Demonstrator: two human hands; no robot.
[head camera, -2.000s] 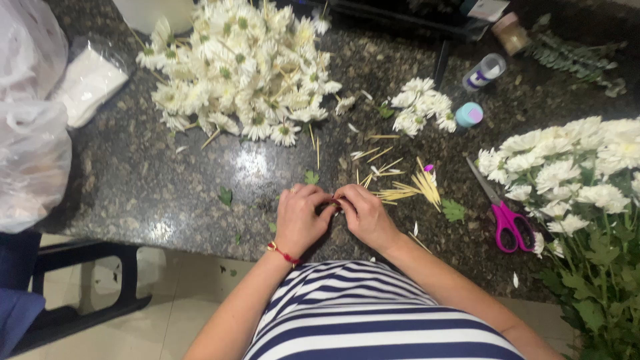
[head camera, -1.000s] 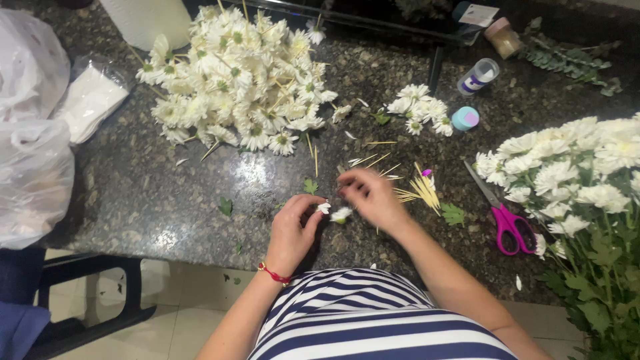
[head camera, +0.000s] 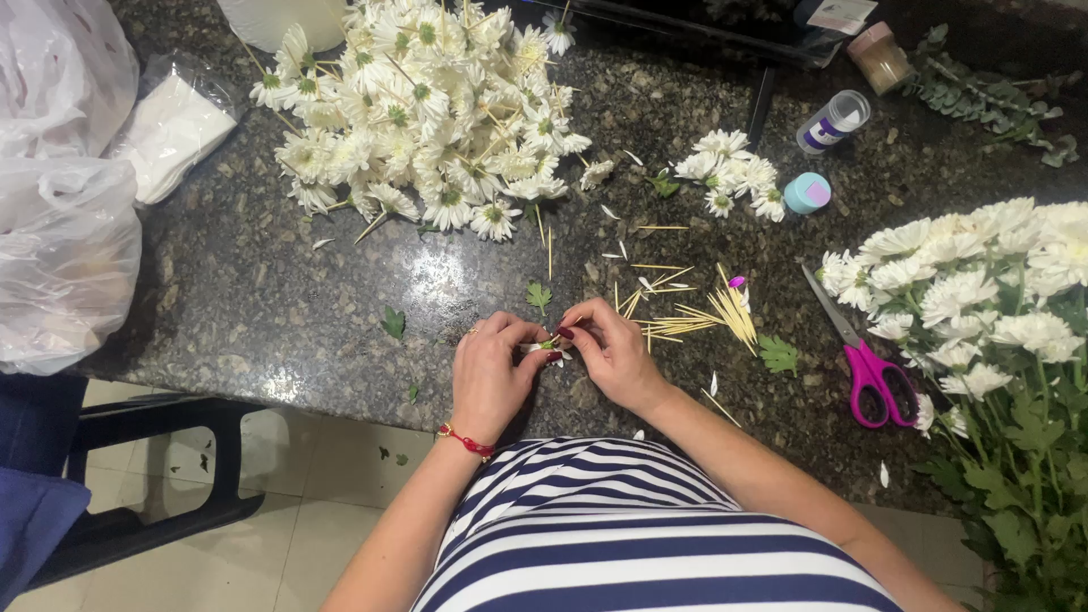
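Near the front edge of the granite countertop, my left hand (head camera: 497, 365) pinches a white chrysanthemum head (head camera: 551, 346), its green underside facing up. My right hand (head camera: 610, 353) holds a wooden toothpick (head camera: 558, 337) against the flower's green base; how far it goes in cannot be told. Loose toothpicks (head camera: 680, 325) lie to the right of my right hand. A large heap of white chrysanthemum heads (head camera: 450, 119), many with toothpicks in them, rests farther back. A smaller cluster of heads (head camera: 733, 172) lies at the back right.
Pink-handled scissors (head camera: 871, 382) lie beside a bunch of stemmed white chrysanthemums (head camera: 977, 289) on the right. A clear jar (head camera: 833, 121), a light-blue lid (head camera: 807, 193) and eucalyptus sprigs (head camera: 990, 98) are at the back right. Plastic bags (head camera: 64, 255) occupy the left. A black chair (head camera: 217, 459) stands below.
My right hand reached toward the toothpicks' side and is now back against my left, holding a toothpick. The flower head in my left hand has turned green side up.
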